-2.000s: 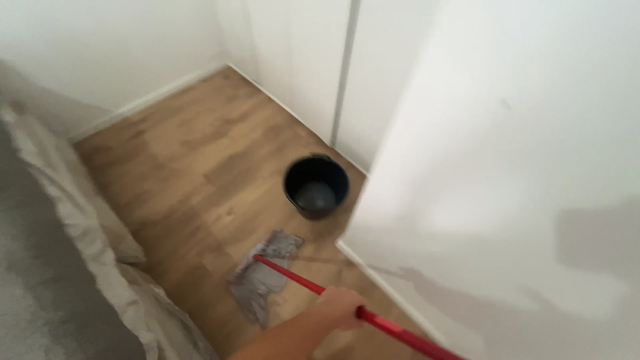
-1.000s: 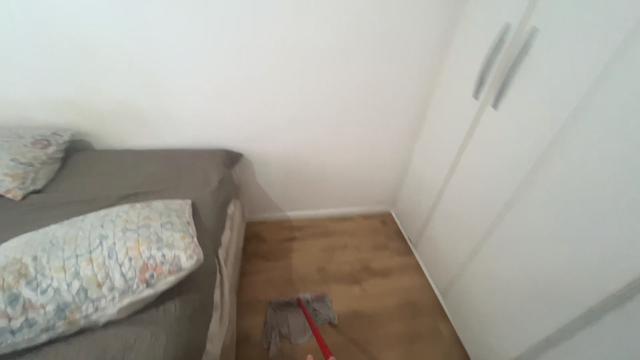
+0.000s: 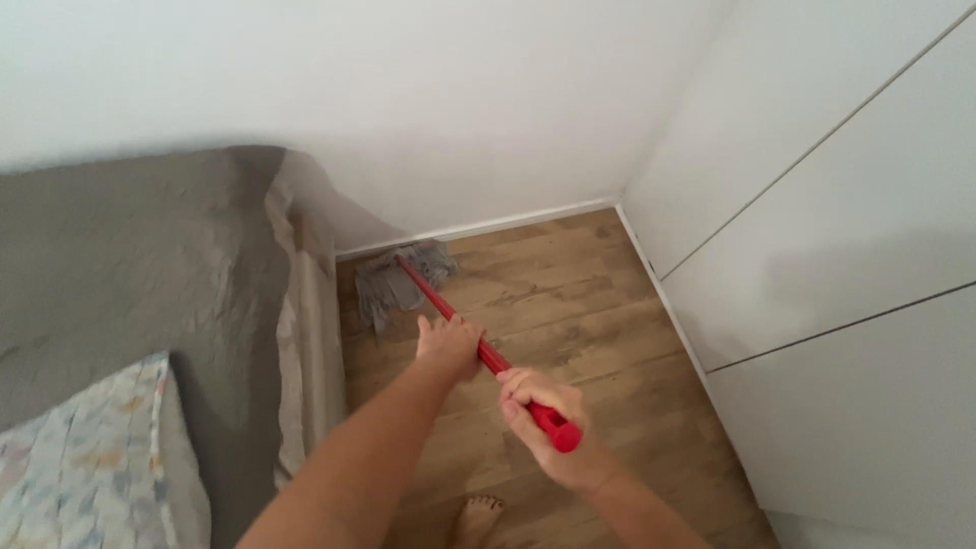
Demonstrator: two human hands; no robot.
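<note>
Both of my hands are on the red mop handle (image 3: 428, 291), which slants from the lower right up to the mop head. My left hand (image 3: 451, 345) grips the shaft partway along. Nearer to me, my right hand (image 3: 545, 419) is closed round the shaft just below its capped top end. The grey fabric mop head (image 3: 393, 286) lies spread on the wood-look floor (image 3: 564, 305), in the corner between the bed's side and the white baseboard.
At the left stands a bed with a grey cover (image 3: 137, 267) and a patterned quilted pillow (image 3: 99, 465). A white wall (image 3: 457, 99) rises behind. White cabinet doors (image 3: 823, 252) line the right side. A bare foot (image 3: 479, 522) is on the floor at the bottom.
The view has swung round; the black bucket seen two seconds ago is out of frame. Since one second ago the mop head has moved to the baseboard beside the bed, and both hands have come into view.
</note>
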